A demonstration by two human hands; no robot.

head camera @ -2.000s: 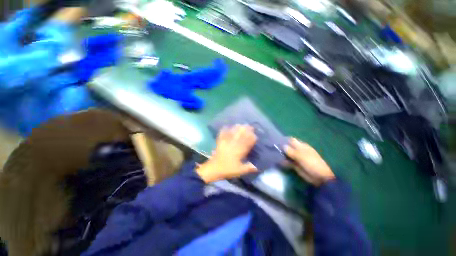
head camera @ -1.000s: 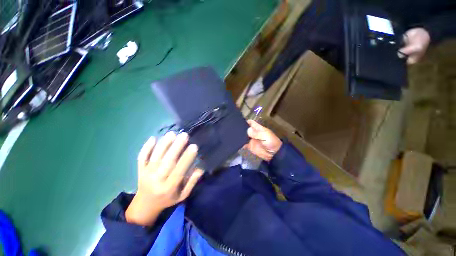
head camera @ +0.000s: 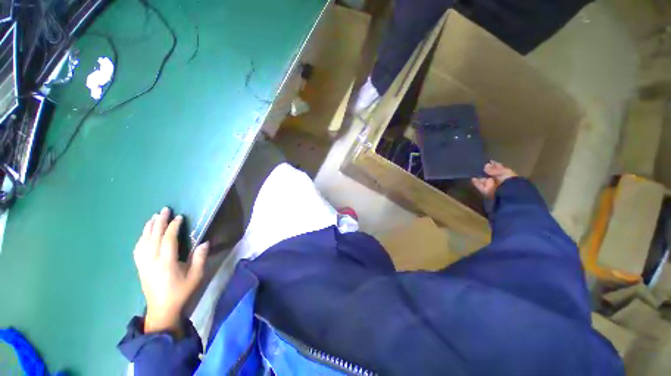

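Observation:
A solar panel (head camera: pixel 450 142) is held by my right hand (head camera: pixel 494 178) at its lower right corner, over the open top of a large brown carton (head camera: pixel 421 192). Its plain dark back faces me. Other dark things with a pale edge show in the carton, partly hidden under the panel. My left hand (head camera: pixel 166 266) rests empty, fingers apart, at the edge of the green bench (head camera: pixel 110 191).
The panel pile (head camera: pixel 29 88) lies at the far left with a black cord and a white crumpled scrap (head camera: pixel 100 77). A blue cloth (head camera: pixel 23 351) is at the lower left. Another person's dark clothing (head camera: pixel 500 18) shows behind the carton. More boxes (head camera: pixel 629 228) stand right.
My right hand has moved right with the panel, from in front of me to over the carton. My left hand has left the panel for the bench edge. The other person's held panels are out of view.

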